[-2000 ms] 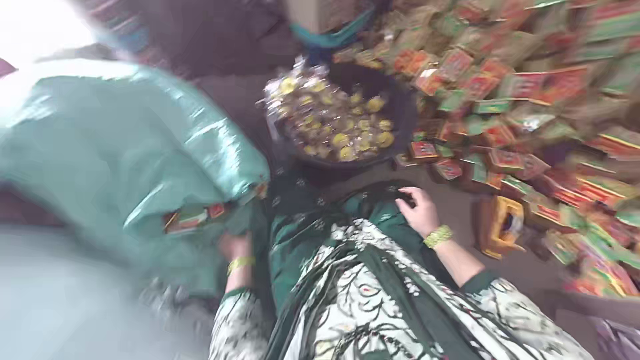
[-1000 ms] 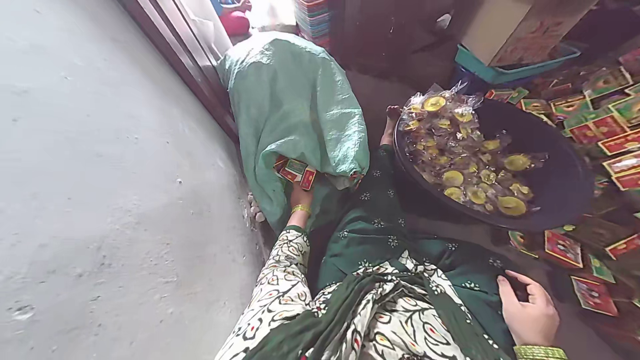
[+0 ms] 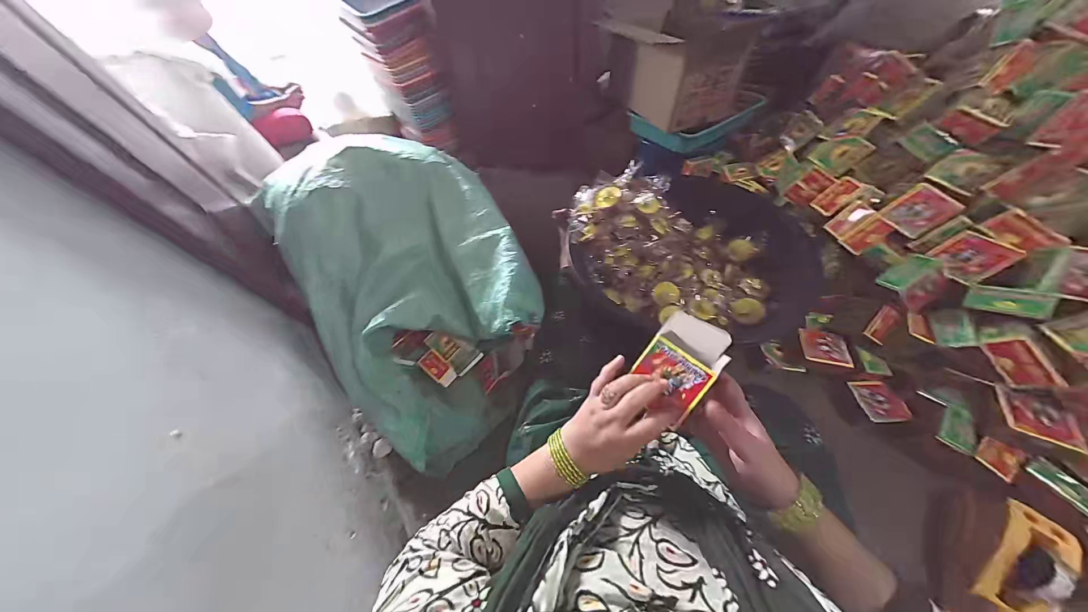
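Observation:
A small red and yellow printed cardboard box (image 3: 678, 374), its top flap raised, is held between my hands above my lap. My left hand (image 3: 616, 416) grips its left side, fingers across the front. My right hand (image 3: 738, 433) is against its lower right side, partly hidden by the box. Just beyond it, a dark round basin (image 3: 795, 255) holds many clear-wrapped pieces with yellow round parts (image 3: 667, 293). To the left, a green woven plastic sack (image 3: 382, 238) has several similar small boxes (image 3: 438, 357) showing at its opening.
Many red and green small boxes (image 3: 922, 208) lie heaped on the floor at right. A yellow object (image 3: 1011, 552) is at lower right. Behind the basin, an open cardboard carton (image 3: 680, 85) stands in a teal tray (image 3: 705, 136). A person's hand (image 3: 285, 95) shows near the doorway; a grey wall (image 3: 153, 408) borders the left.
My left hand has left the sack's opening, where it was among the boxes. My right hand has come from my lap to the box now held between both hands.

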